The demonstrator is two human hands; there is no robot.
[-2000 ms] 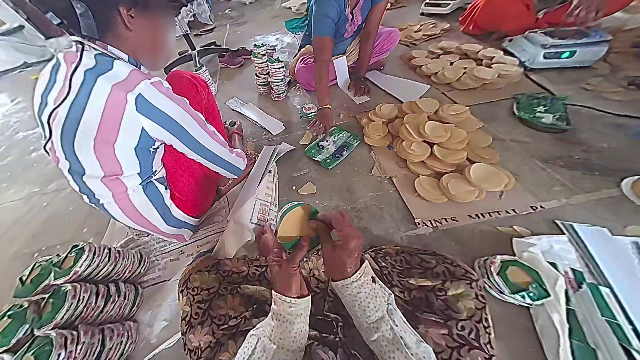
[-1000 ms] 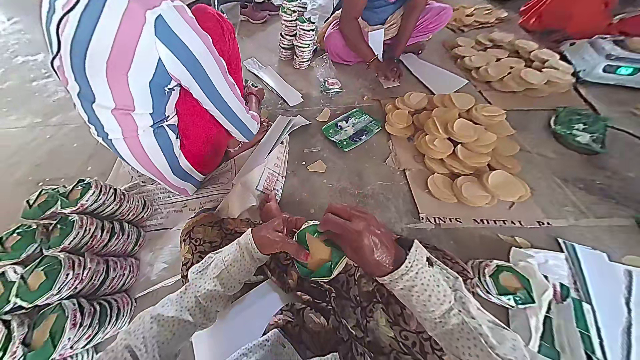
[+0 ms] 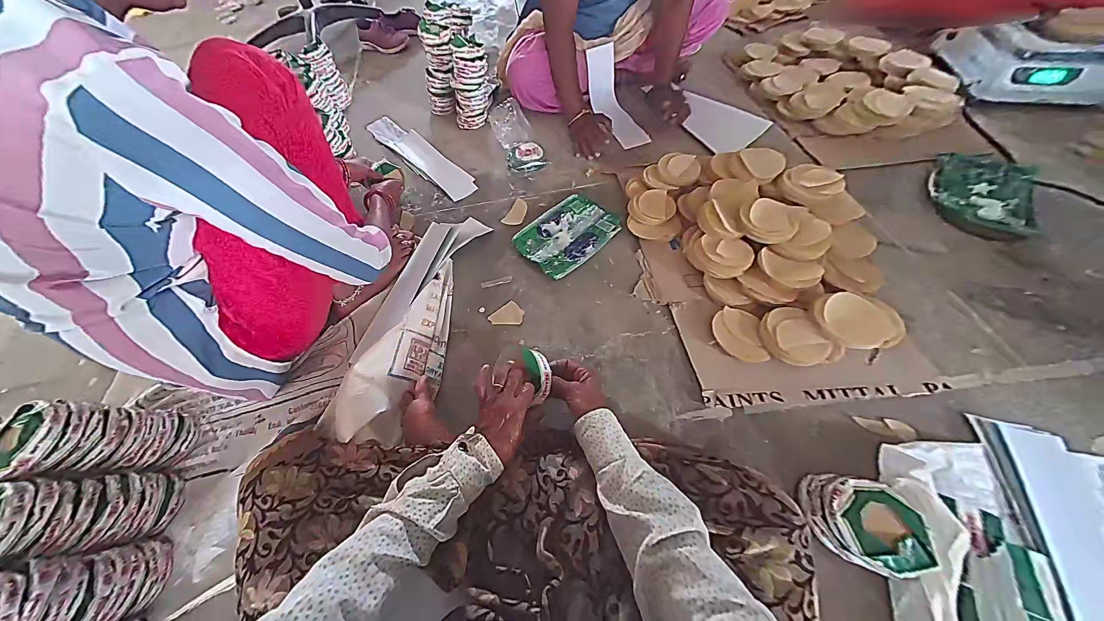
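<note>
A small round green packet point(image 3: 538, 373) with a printed white rim stands on edge between my hands, low in front of me. My left hand point(image 3: 507, 405) holds it from the left, fingers spread over its face. From the right, my right hand point(image 3: 576, 386) grips the rim between thumb and fingers. Just left of them a bare foot point(image 3: 423, 417) shows beside a folded white printed sheet point(image 3: 371, 379). A green plastic tray point(image 3: 567, 235) with smears on it lies on the floor beyond my hands.
Piled tan discs point(image 3: 776, 250) rest on flattened cardboard point(image 3: 733, 379) at right. Rows of similar packets point(image 3: 95, 500) lie at lower left, more packets point(image 3: 880, 526) at lower right. One person point(image 3: 155, 190) sits at left, another point(image 3: 604, 52) ahead. A digital scale point(image 3: 1018, 69) stands at upper right.
The packet was lying flatter, its green and tan face towards me, a second ago; now it is on edge, with my hands at its two sides. A white sheet in my lap is gone from view.
</note>
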